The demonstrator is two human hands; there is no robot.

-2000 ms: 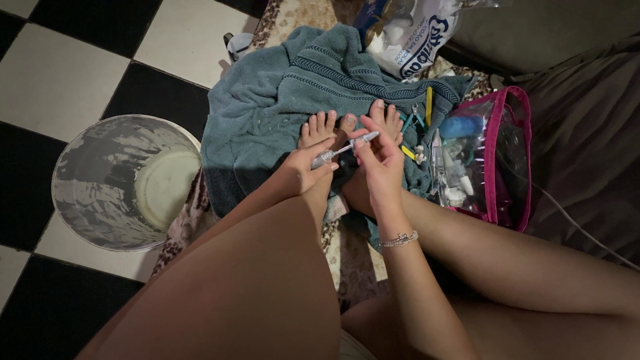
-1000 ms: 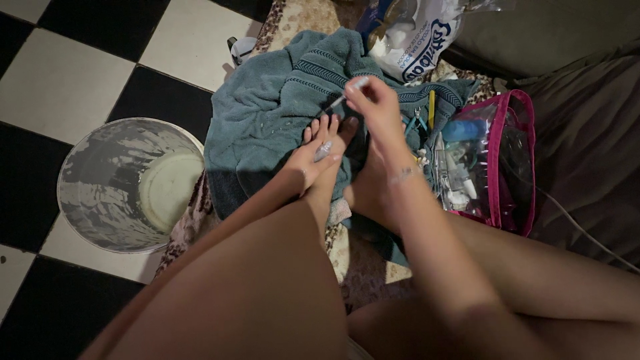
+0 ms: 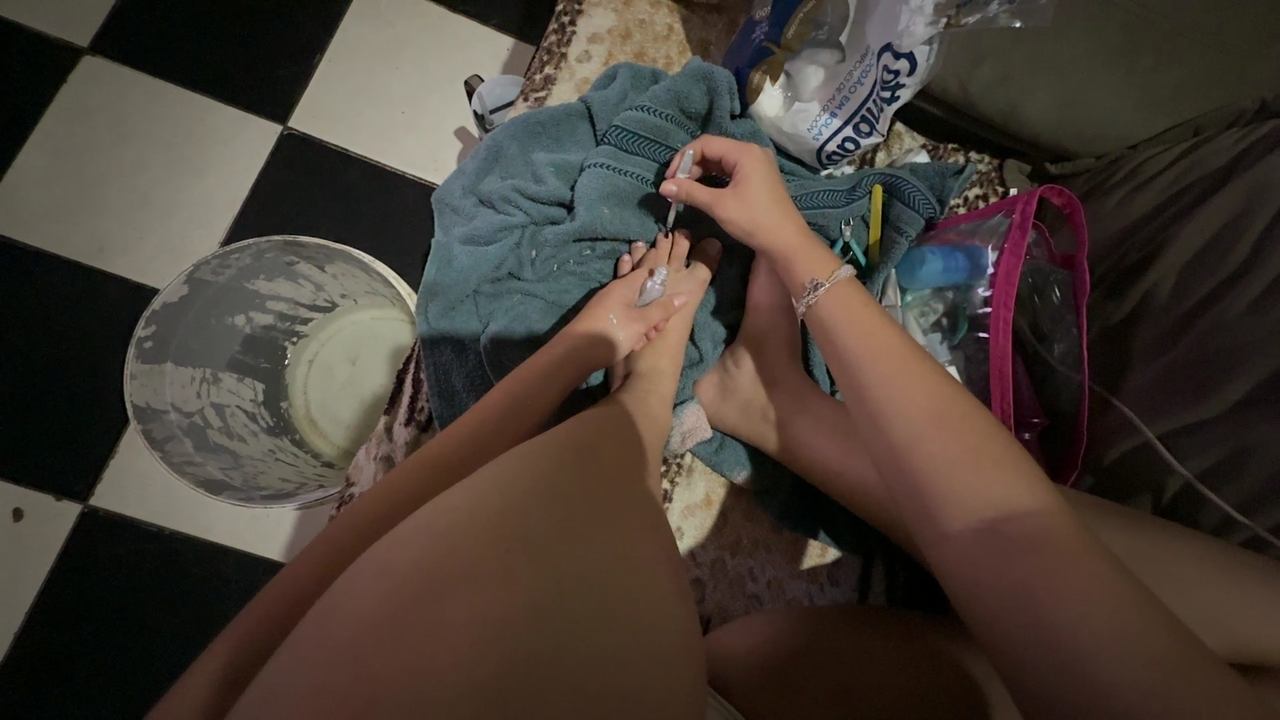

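Observation:
My left hand (image 3: 632, 318) rests on top of my left foot (image 3: 672, 300) and holds a small nail polish bottle (image 3: 653, 286) against the palm. Between the fingertips of my right hand (image 3: 735, 190) is the grey handle of a nail polish brush (image 3: 684, 168); its tip points down at the toes and seems to touch a toenail. The foot lies on a teal towel (image 3: 540, 210). Beside it is my other foot (image 3: 745, 390), its toes hidden behind my right wrist, which wears a bracelet.
A bucket (image 3: 215, 370) stands at left on the checkered floor. Right of the towel is a clear pouch with pink trim (image 3: 1010, 300) holding bottles. A cotton ball bag (image 3: 850, 90) lies above. Cuticle nippers (image 3: 850, 242) and a yellow stick (image 3: 876, 225) lie on the towel.
Two seconds ago the brush was at the bottle, between both hands. My right hand then moved up and away with the brush, and has since brought its tip down to the toes.

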